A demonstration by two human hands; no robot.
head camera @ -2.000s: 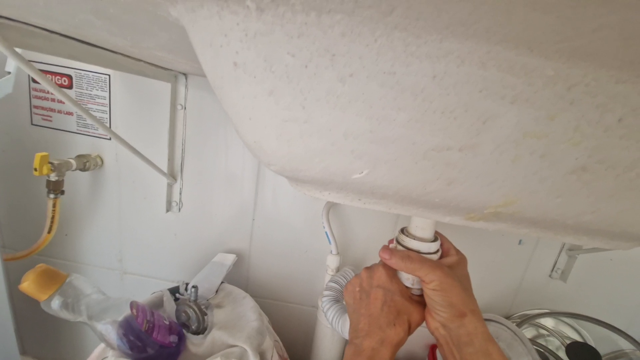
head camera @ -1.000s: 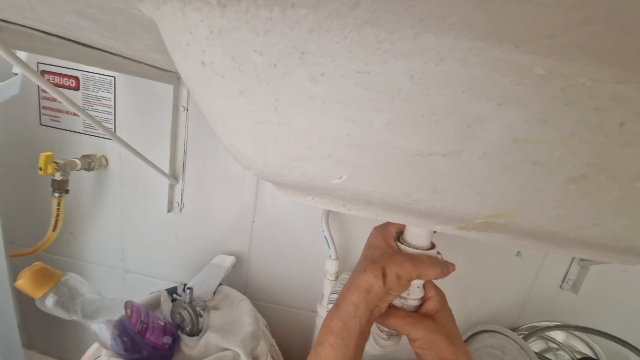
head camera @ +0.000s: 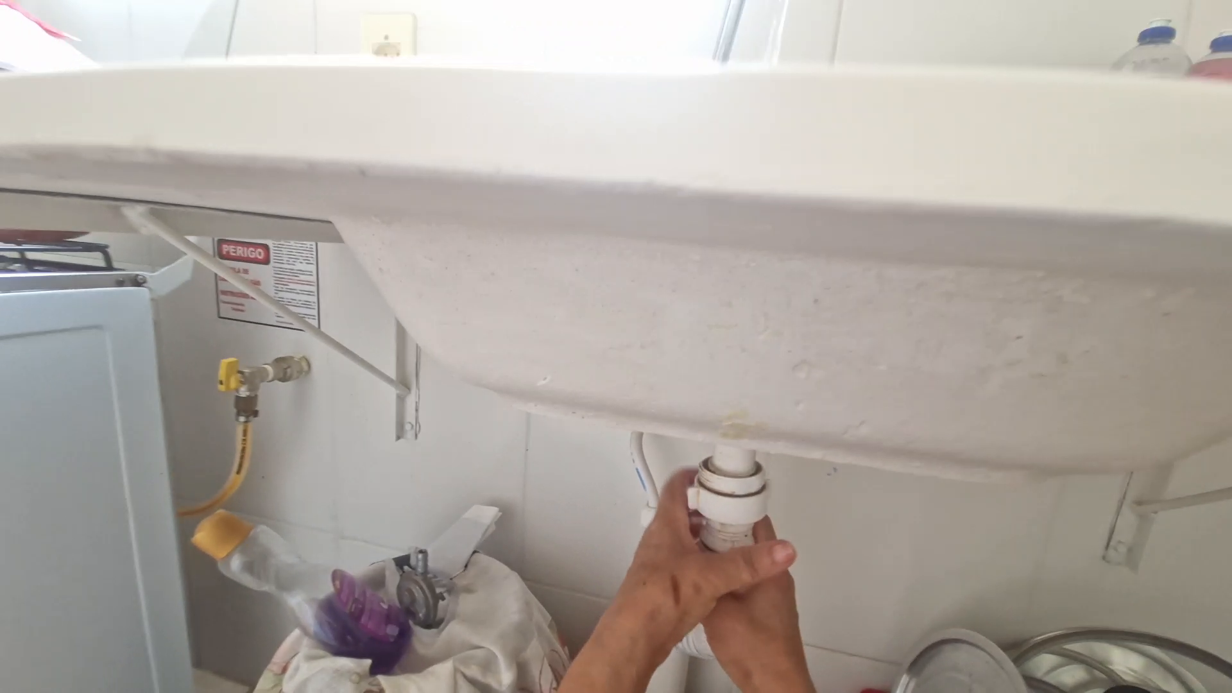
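Note:
The white sink basin (head camera: 770, 327) hangs above both hands, and a short white drain tailpiece (head camera: 734, 460) comes down from its underside. Around that pipe sits a white plastic coupling nut (head camera: 731, 491), above a narrower fitting. My left hand (head camera: 674, 568) wraps the fitting just below the nut, its thumb reaching across the front. Behind and beneath it, my right hand (head camera: 760, 611) grips the same fitting from the right. A piece of corrugated white drain hose (head camera: 697, 642) shows below the hands; the rest is hidden by them.
At left are a stove (head camera: 77, 481), a yellow gas valve (head camera: 229, 374) with its hose, and a metal bracket (head camera: 406, 385). A plastic bottle (head camera: 279, 568) and a gas regulator (head camera: 422, 589) rest on a cloth-covered object (head camera: 481, 635). Pot lids (head camera: 958, 664) lie lower right.
The view has shifted to show the sink's rim and the stove. My left hand has slipped lower on the drain fitting, leaving the nut more exposed than one second ago.

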